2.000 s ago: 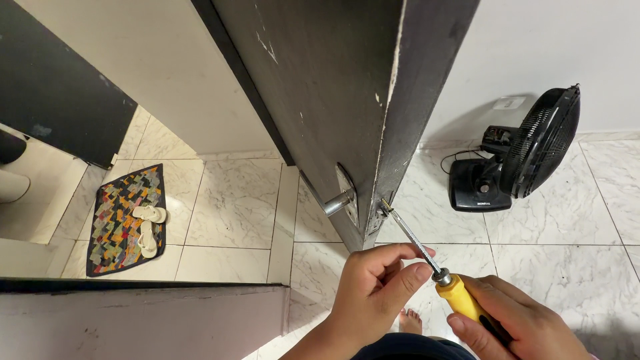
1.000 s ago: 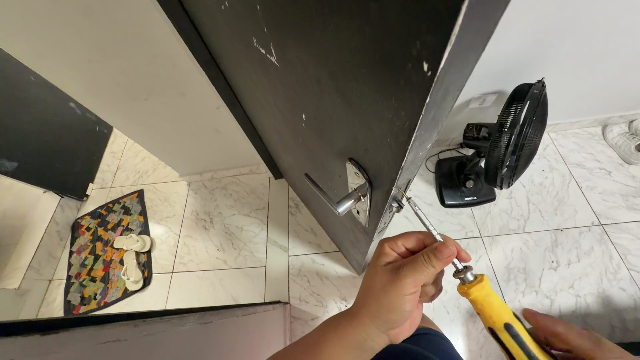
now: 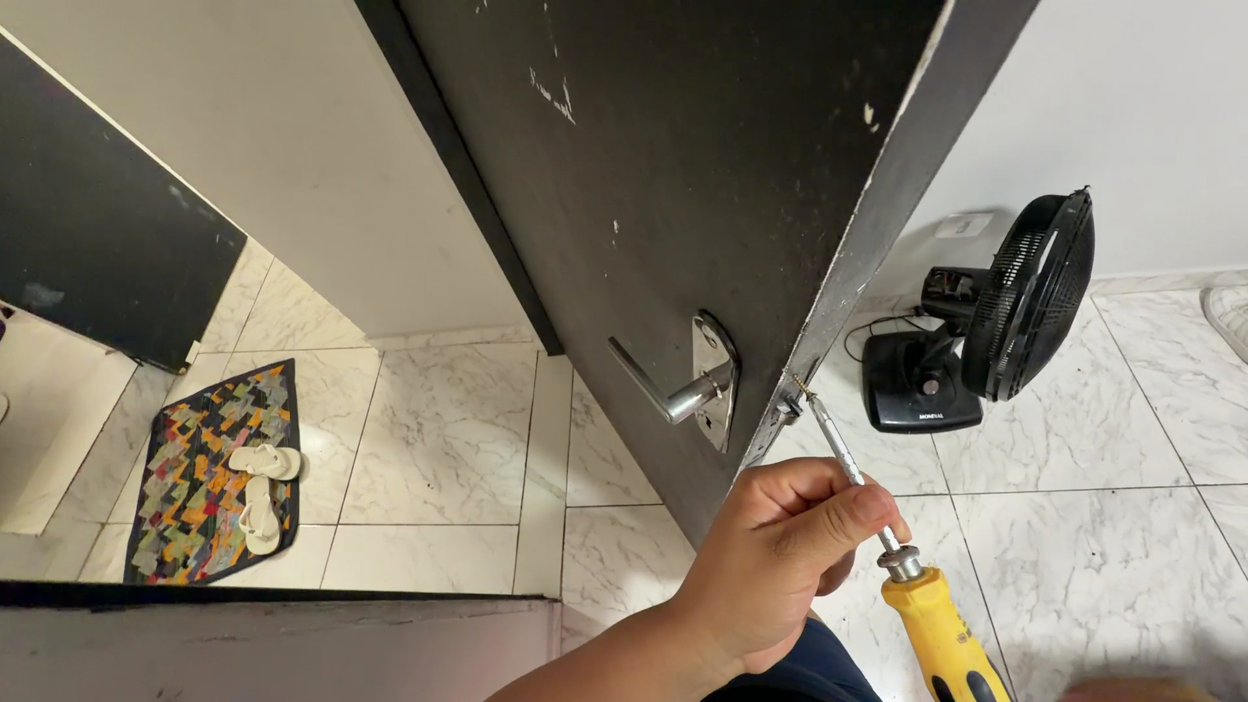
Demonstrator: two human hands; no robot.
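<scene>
Between thumb and fingers, my left hand (image 3: 795, 556) pinches the steel shaft of a screwdriver with a yellow and black handle (image 3: 941, 634). The screwdriver's tip meets a small brass-coloured screw (image 3: 801, 385) at the edge of a black door (image 3: 673, 175), just above the protruding latch (image 3: 789, 410). A metal lever handle (image 3: 694, 395) on an oval plate is fixed to the door's face. Only a blurred bit of my right hand (image 3: 1121, 690) shows at the bottom edge, right of the yellow handle; its fingers cannot be made out.
A black table fan (image 3: 1029, 297) stands on the marble-look tile floor right of the door. At the left, white flip-flops (image 3: 261, 517) lie on a multicoloured mat (image 3: 185, 487). A white shoe (image 3: 1230, 317) shows at the right edge. A second dark door (image 3: 97, 205) is at upper left.
My right hand was around the yellow handle two seconds ago; it has come off it and moved down, mostly out of view. My left hand stays at the shaft. The view has shifted somewhat.
</scene>
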